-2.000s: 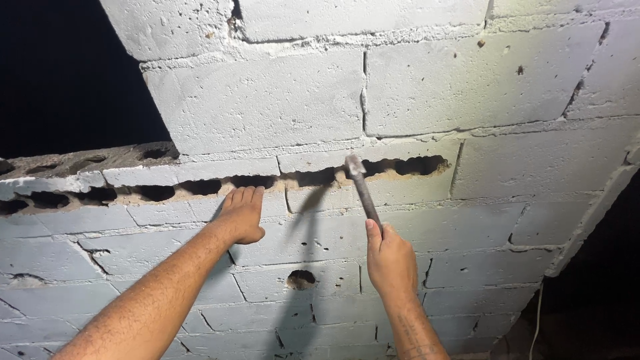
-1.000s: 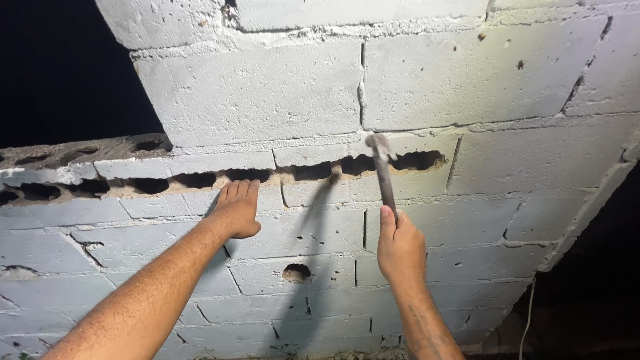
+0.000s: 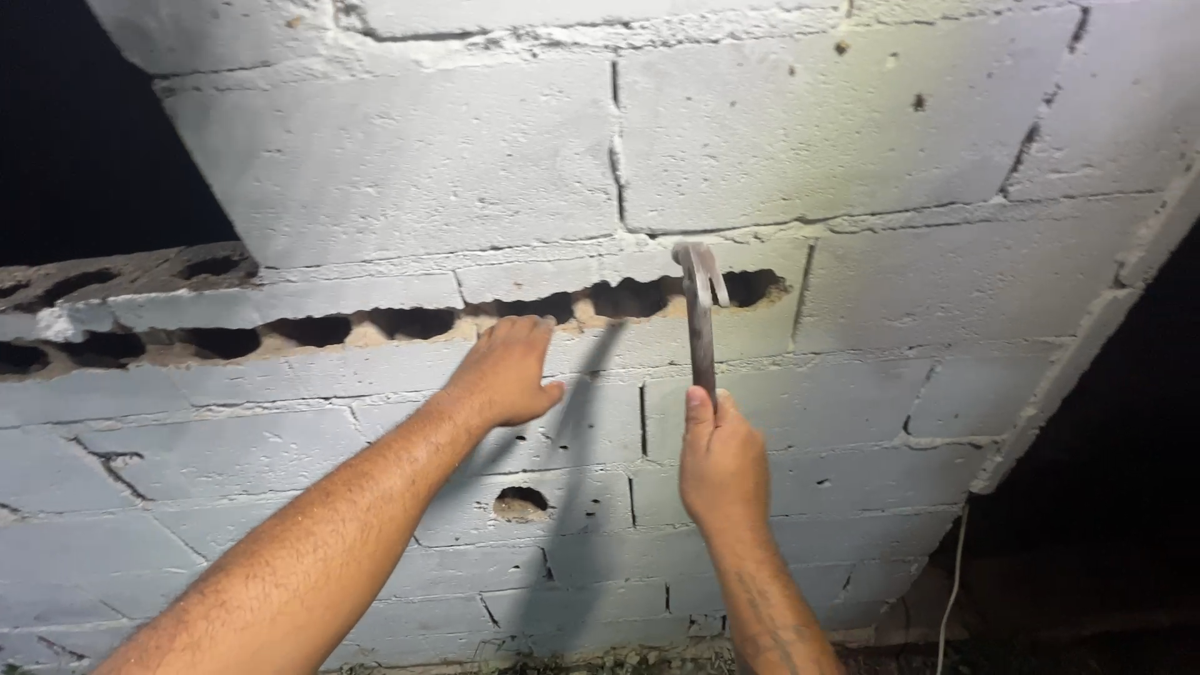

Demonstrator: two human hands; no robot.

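Note:
My right hand (image 3: 724, 459) grips the handle of a claw hammer (image 3: 698, 272), its head upright in front of the right part of a broken slot (image 3: 628, 298) in a painted concrete block wall (image 3: 469, 169). Whether the head touches the wall cannot be told. My left hand (image 3: 511, 370) rests at the slot's lower edge, left of the hammer, with its fingertips at the rim and thumb apart; it holds no tool. The slot runs left as a row of dark hollow block cores with rough, bare edges.
A round hole (image 3: 521, 503) lies lower in the wall. At upper left a dark opening sits above exposed hollow blocks (image 3: 178, 267). The wall's edge (image 3: 1050, 394) slopes down at right, beside a hanging cable (image 3: 954, 591). Plants show along the bottom.
My left hand has shifted right along the slot's lower edge. The hammer, still in my right hand, has moved slightly and is seen more sharply.

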